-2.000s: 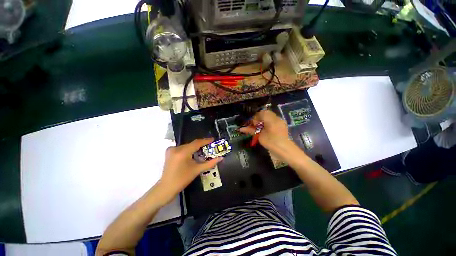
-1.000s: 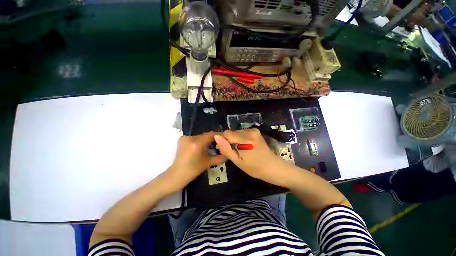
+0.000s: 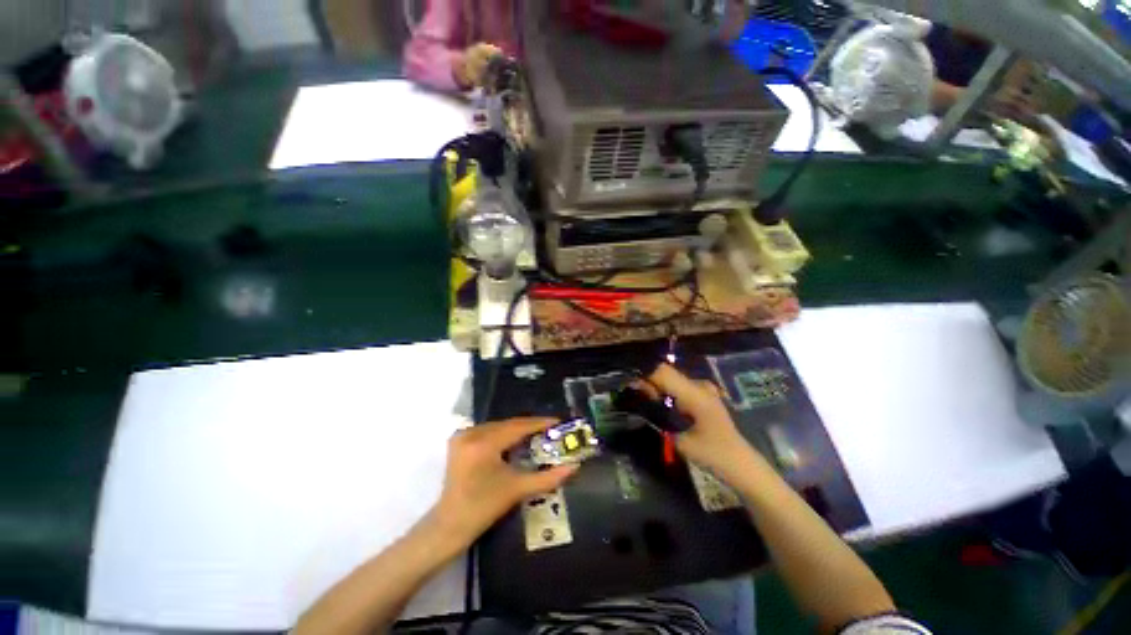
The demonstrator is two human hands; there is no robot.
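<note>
My left hand (image 3: pixel 490 478) holds a small power adapter unit (image 3: pixel 564 443) with an exposed circuit board and a yellow part, above the left socket strip (image 3: pixel 546 519). My right hand (image 3: pixel 690 416) holds a red-handled tool (image 3: pixel 670 448), its red end pointing towards me, and a black item lies at its fingers, too blurred to name. The hands are apart over the black test panel (image 3: pixel 583 571). The right socket strip (image 3: pixel 713 486) is partly hidden by my right forearm.
White sheets flank the panel at left (image 3: pixel 273 484) and right (image 3: pixel 918 409). Behind it stand stacked grey instruments (image 3: pixel 657 137), a clear bulb (image 3: pixel 495 236), red leads (image 3: pixel 581 297) and a cream extension socket (image 3: pixel 775 246). A fan (image 3: pixel 1077 341) is at right. A person's pink sleeve (image 3: pixel 447 44) shows across the bench.
My hands, together over the left socket strip a second ago, are apart again. The right hand has moved right with the red-handled tool. The view has tilted up, showing more of the far bench.
</note>
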